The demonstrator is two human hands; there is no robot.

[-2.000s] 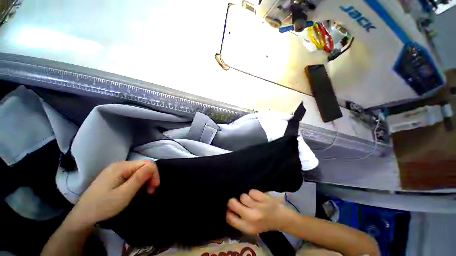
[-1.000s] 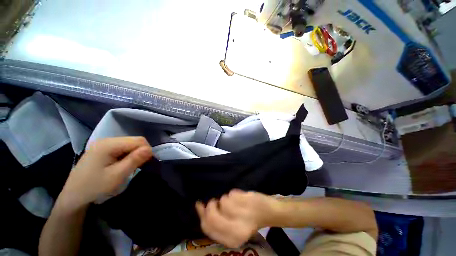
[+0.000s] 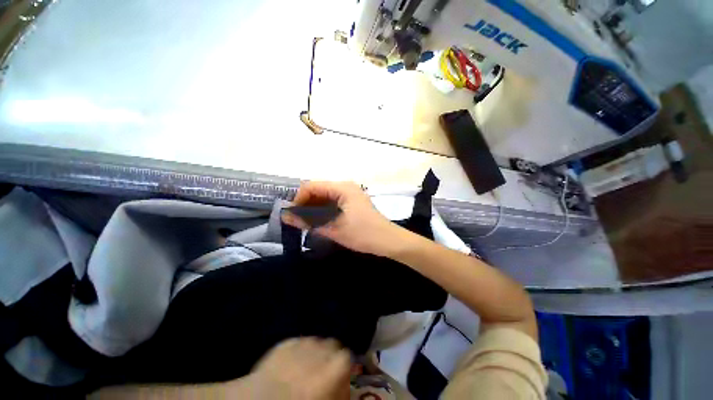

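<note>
A black panel (image 3: 234, 312) lies over the bunched light grey garment body (image 3: 129, 266) on the lap, along the table's front edge. My right hand (image 3: 340, 215) is raised at that edge, its thumb and fingers closed on a folded black band (image 3: 292, 237). The band hangs down toward the black panel; where it joins is unclear. My left hand (image 3: 305, 371) is low over the black panel near my body. It is blurred, and its fingers and any grip cannot be made out. A narrow black end (image 3: 428, 187) sticks up at the panel's right side.
The white table (image 3: 180, 101) has a ruler-like front edge. The sewing machine (image 3: 539, 86) stands at upper right, with red and yellow loops (image 3: 461, 69) near its needle area. A smartphone (image 3: 472, 150) lies on the table beside a pale cable. Blue bags (image 3: 598, 355) are below right.
My right hand has moved up and left from the panel's lower part to the table edge, now holding the band. My left hand has moved down and right. The view has shifted right.
</note>
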